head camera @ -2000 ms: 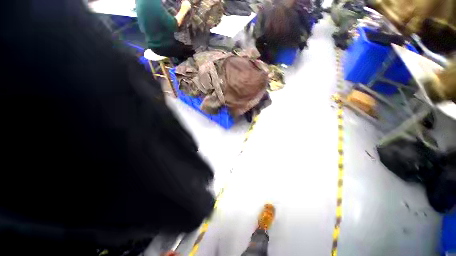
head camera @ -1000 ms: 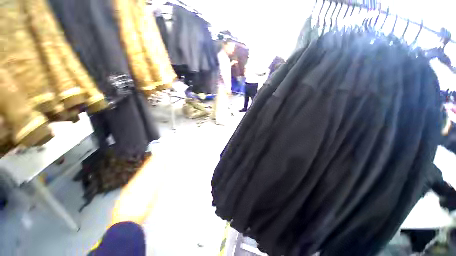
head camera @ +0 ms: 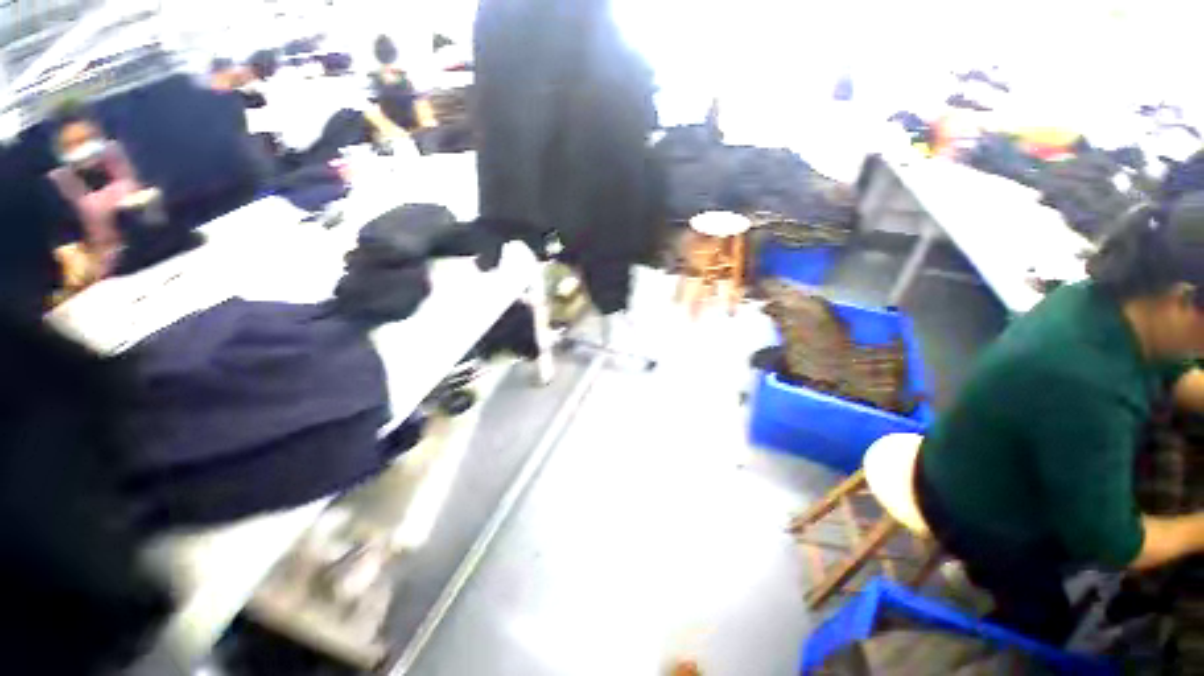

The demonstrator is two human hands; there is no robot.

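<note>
Neither of my hands is in the picture. A dark, blurred mass of cloth (head camera: 66, 489) fills the left edge close to me; I cannot tell what garment it is or whether anything holds it. Beside it a dark navy garment (head camera: 251, 396) lies over the near end of a long white table (head camera: 218, 568). A smaller black heap (head camera: 396, 262) lies further along the same table.
Black garments hang (head camera: 568, 132) at the table's far end. On the right a person in a green top (head camera: 1043, 423) sits on a stool (head camera: 898, 478), beside blue bins (head camera: 825, 429) with garments. A wooden stool (head camera: 717, 251) stands ahead. A masked person (head camera: 93, 185) is far left.
The view has swung from a walkway, then past a rail of hanging black garments, to the long table and the seated person. The hanging clothes that filled the right side are gone from there.
</note>
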